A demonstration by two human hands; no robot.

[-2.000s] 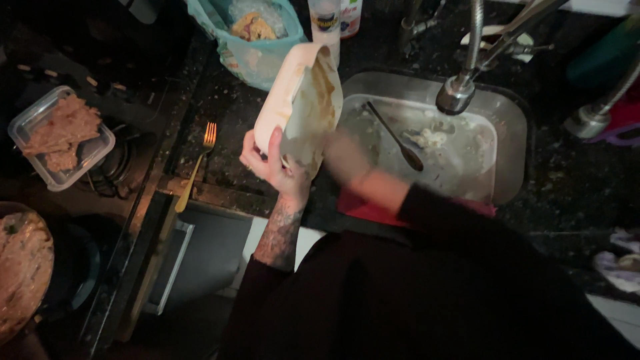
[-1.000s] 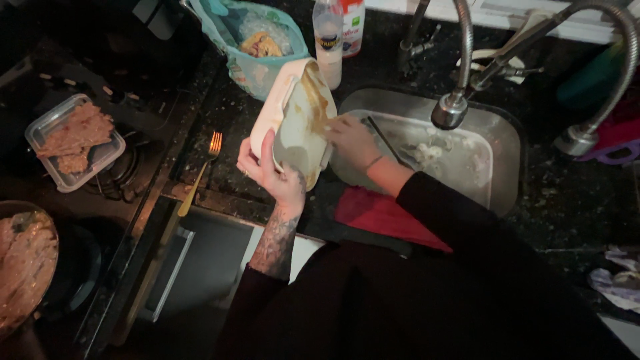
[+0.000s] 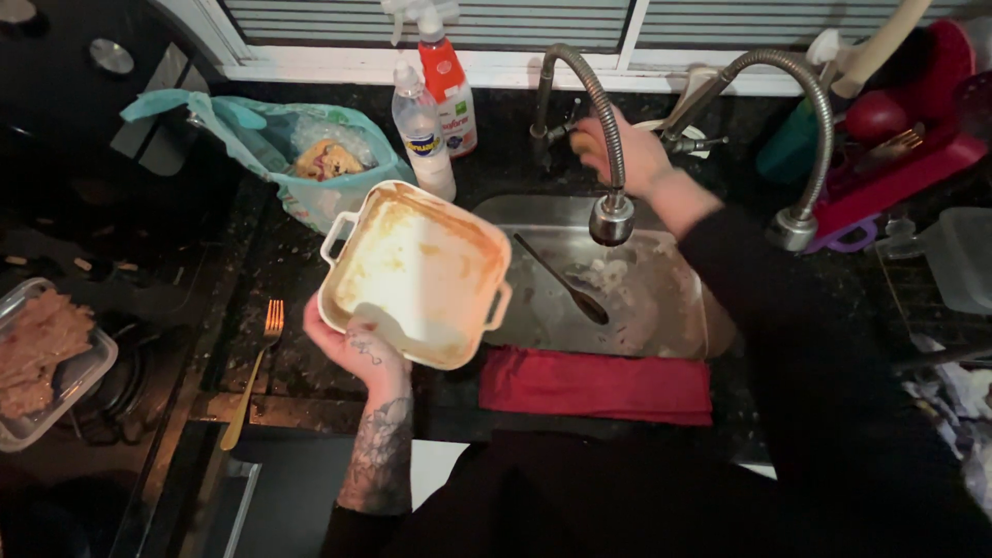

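My left hand [image 3: 360, 345] grips the lower left corner of a white square baking dish [image 3: 422, 271], which is tilted with its stained inside showing. Brown and orange residue lines the dish's walls. My right hand [image 3: 628, 155] is behind the hose of the left faucet [image 3: 601, 85], near its tap handle; it is blurred, and a yellowish thing shows at its fingers, too unclear to name. In the steel sink [image 3: 659, 325] a dark spoon [image 3: 573, 291] lies among food bits and murky water.
A teal plastic bag [image 3: 341, 190] with food scraps, a clear bottle [image 3: 426, 147] and a red-and-white spray bottle [image 3: 457, 108] stand behind the dish. A fork [image 3: 252, 380] lies left. A red cloth [image 3: 593, 386] borders the sink. A plastic container [image 3: 58, 407] holds meat.
My right hand has moved from the dish to the faucet behind the sink. The dish, still in my left hand, has turned so that its inside faces up more. The view has shifted.
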